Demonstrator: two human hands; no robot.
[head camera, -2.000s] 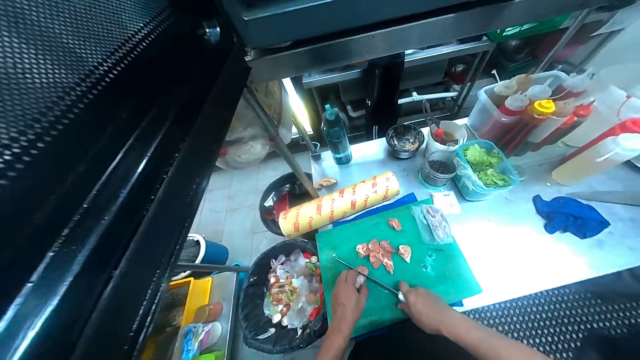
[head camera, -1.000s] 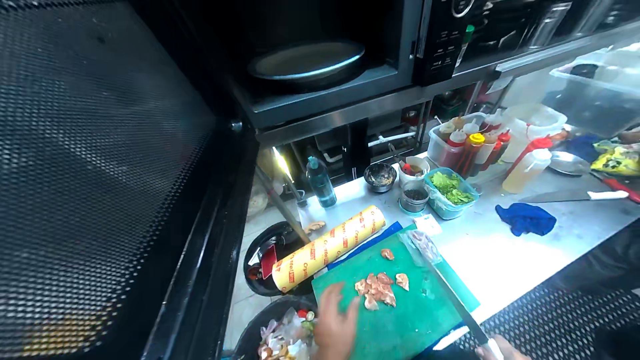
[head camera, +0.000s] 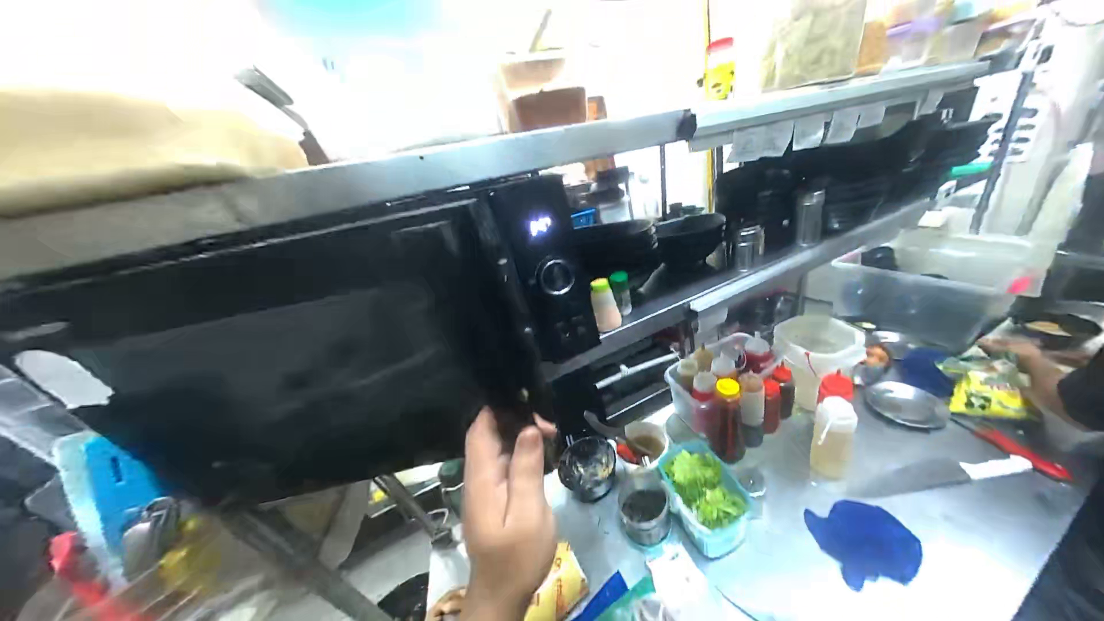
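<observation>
My left hand (head camera: 509, 517) is raised in front of the black microwave oven (head camera: 293, 345), its fingertips at the lower edge of the door beside the control panel. The door is closed and the display is lit. The hand holds nothing that I can see. My right hand is outside the view. Below, part of the yellow film roll (head camera: 562, 582) shows behind my left wrist, next to a corner of the green cutting board (head camera: 625, 599). A teal tub of lettuce (head camera: 707, 500) and a container of dark contents (head camera: 644, 511) stand to the right.
A box of sauce bottles (head camera: 681, 397), a clear squeeze bottle (head camera: 834, 435), a blue cloth (head camera: 867, 539) and a large knife (head camera: 923, 476) are on the steel counter. Shelves with black bowls (head camera: 690, 237) run behind. At the far right are a co-worker's arm and hand (head camera: 1026, 358) near a yellow packet (head camera: 992, 392).
The microwave door, open before, is now closed, with my left hand at its edge. Earlier my right hand held a knife over the board. The view has swung up.
</observation>
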